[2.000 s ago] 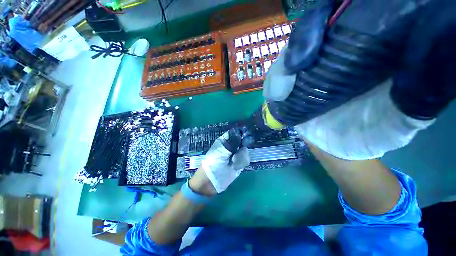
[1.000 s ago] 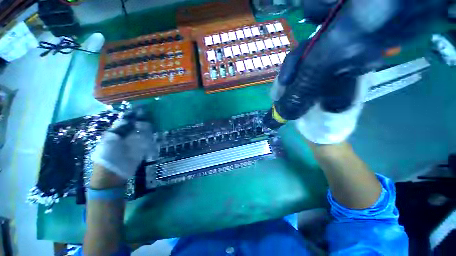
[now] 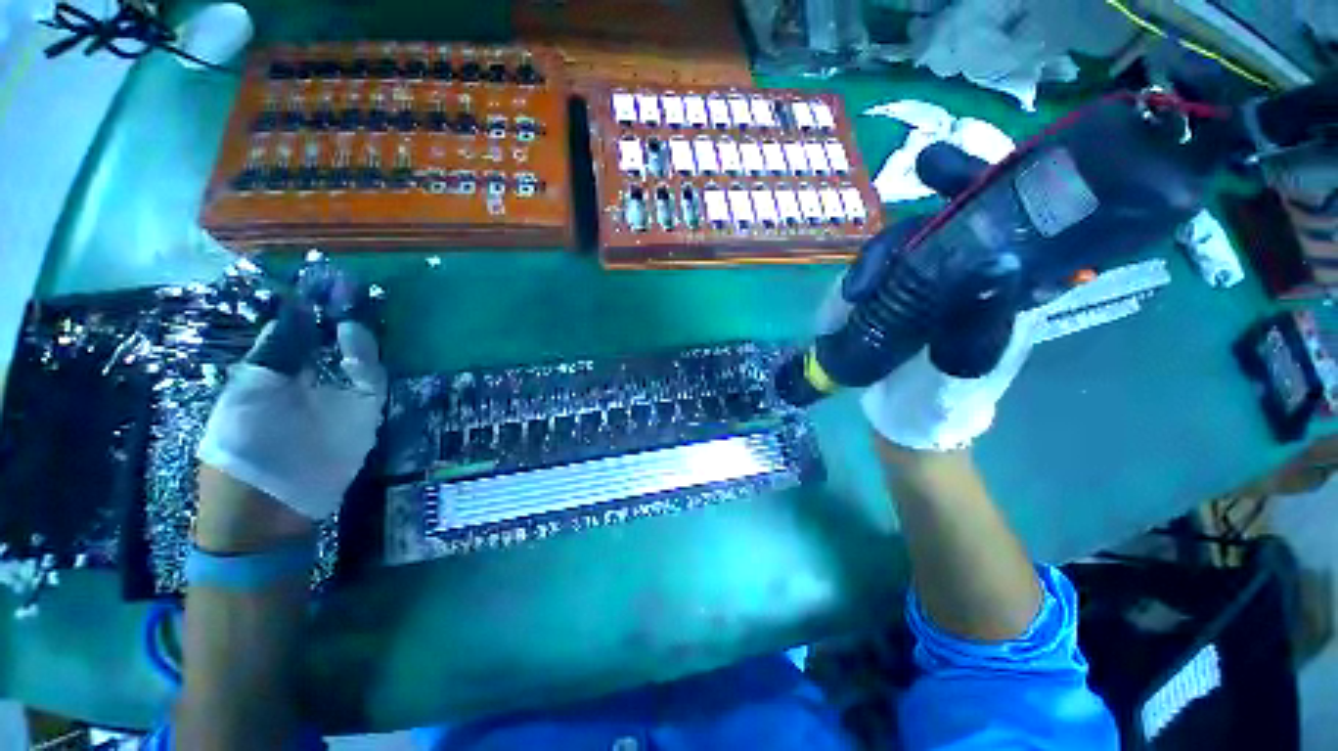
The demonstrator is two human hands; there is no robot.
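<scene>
The black assembly fixture [image 3: 587, 506] with white lettering and a row of slots lies on the green mat. A silver ribbed heat sink [image 3: 609, 484] lies along it. My right hand [image 3: 947, 389], in a white glove with dark fingertips, holds the black electric screwdriver [image 3: 910, 294], its tip over the fixture's right end. My left hand [image 3: 301, 404], gloved, is above the screws [image 3: 176, 455] in the black bin at left. Its dark fingertips are close together near small white-ended leads [image 3: 88, 352]; whether they hold anything I cannot tell.
Behind the fixture stand two orange-brown trays, the left with dark parts [image 3: 382, 220], the right with mostly white pads [image 3: 741, 253]. Silver finned bars [image 3: 1101, 305] lie at right, partly behind the screwdriver. A white cloth-like item [image 3: 939, 140] and plastic bags [image 3: 991, 44] are at the back right.
My left hand has left the fixture and moved left over the bin. My right hand has lowered the screwdriver to the fixture's right end. The view has shifted right.
</scene>
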